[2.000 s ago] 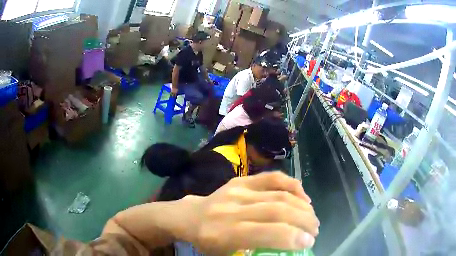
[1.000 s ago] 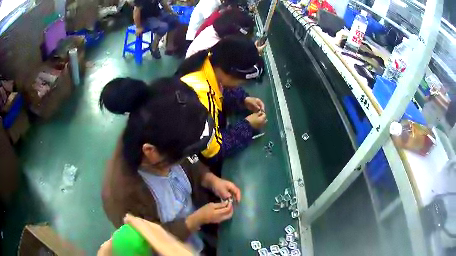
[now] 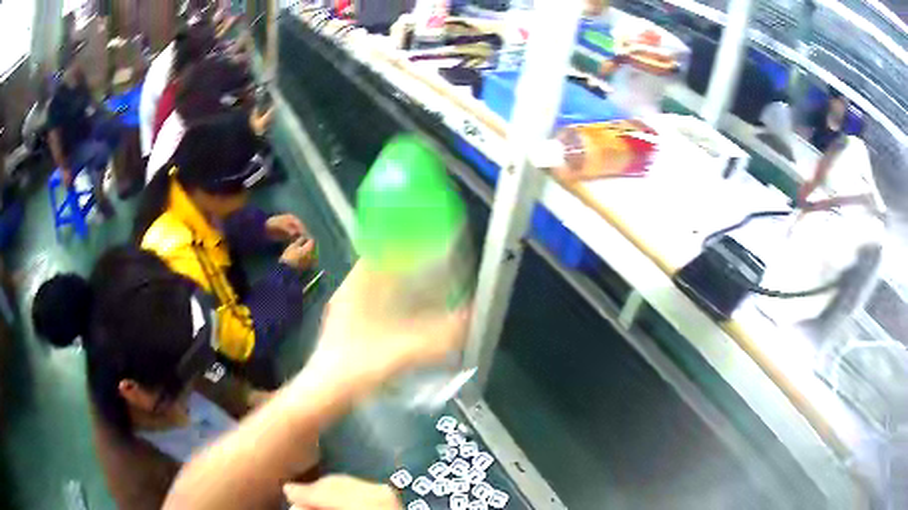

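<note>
My left hand [image 3: 398,314] is blurred, at the middle, on an arm that rises from the lower left. It holds up a green-capped bottle or package [image 3: 410,204] in front of the line. My right hand [image 3: 348,494] is cut off by the bottom edge, with fingers towards the left; whether it holds anything cannot be told. Several small white-and-clear square parts [image 3: 458,472] lie loose on the green work surface to its right. A blurred clear thing [image 3: 433,388] shows just below my left wrist.
Seated people, one in a yellow-and-black top [image 3: 204,261], are at left. A pale metal post [image 3: 513,204] stands right of the bottle. The shelf beyond bears a bottle with amber-red contents [image 3: 607,149], a blue bin [image 3: 553,97] and a black bag or case [image 3: 725,274].
The view has swung to the right and the workers now sit further left. The green-capped thing has risen from the lower left to the middle, held up in my left hand.
</note>
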